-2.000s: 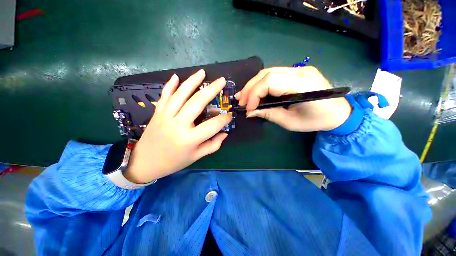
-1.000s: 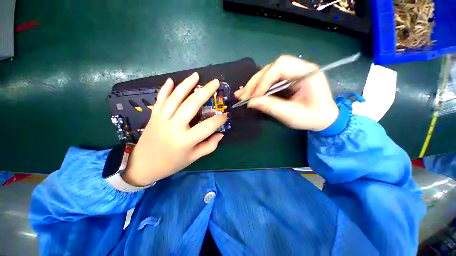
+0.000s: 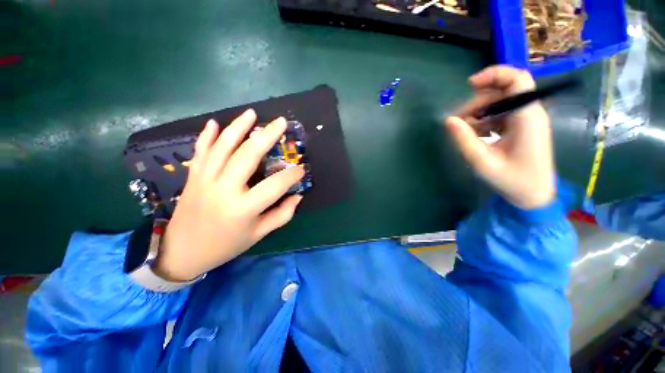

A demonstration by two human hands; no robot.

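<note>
An open black phone body [image 3: 152,158] lies on a flat black pad [image 3: 327,138]. My left hand [image 3: 230,182] rests spread on the phone body and hides its middle. A main board with an orange flex [image 3: 292,151] shows at the right end, by my fingertips. Another piece of circuitry shows at the left end. My right hand [image 3: 510,135] is off to the right over the bench, blurred, holding dark tweezers [image 3: 529,98]. A tiny white piece [image 3: 319,127] lies on the pad, right of the phone body.
Small blue pieces [image 3: 389,92] lie on the green bench beyond the pad. A black tray [image 3: 386,25] with gold and white strips is at the top. A blue bin [image 3: 512,36] with tan strips is at the top right. A clear plastic bag [image 3: 625,95] lies at the right.
My right hand with the tweezers has moved away from the board to the right. My left hand stays on the phone body. The whole view has shifted, with bench items now further left.
</note>
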